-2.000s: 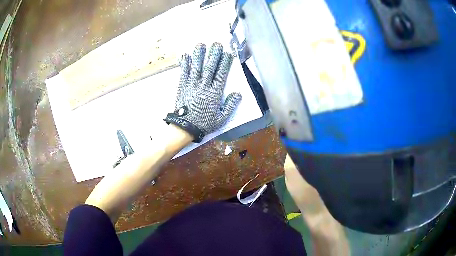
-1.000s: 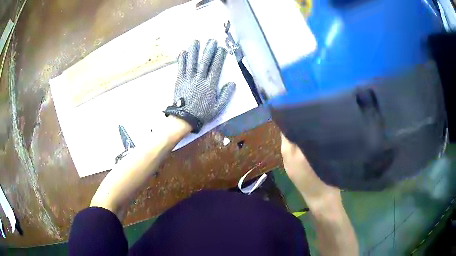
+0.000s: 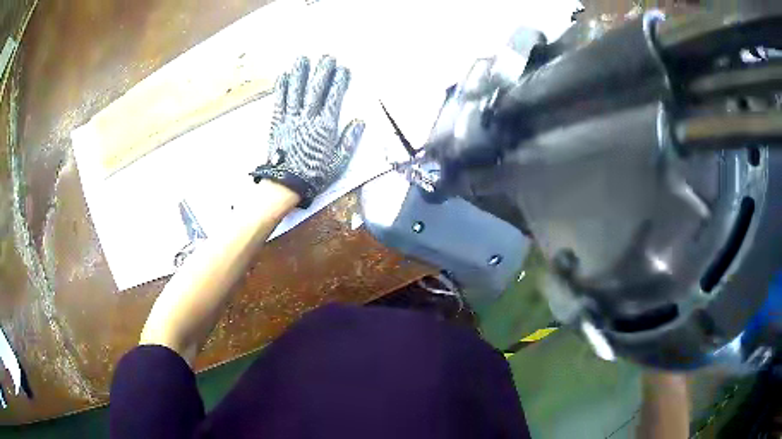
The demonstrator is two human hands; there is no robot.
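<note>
My left hand point(image 3: 310, 129), in a grey chain-mail glove with a dark wrist strap, lies flat with fingers apart on the white paper marker point(image 3: 231, 163). The cloth cutter point(image 3: 626, 206), dark grey here and tilted, fills the right side. Its silver-grey base plate point(image 3: 450, 240) with screws overhangs the table's front edge. A dark thin slit runs in the marker just above the plate. Of my right arm only a forearm shows below the motor; my right hand is hidden behind the machine.
A beige-grey flat strip point(image 3: 184, 116) and dark shears point(image 3: 190, 225) lie on the marker. The brown wooden table point(image 3: 51, 214) curves along the left. A white cord loop point(image 3: 444, 290) hangs near the front edge. The green floor has yellow-black tape point(image 3: 532, 341).
The cutter has swung and tilted right, showing its underside and base plate where the blue body was. My left hand has shifted slightly left on the marker, and my right forearm has moved right.
</note>
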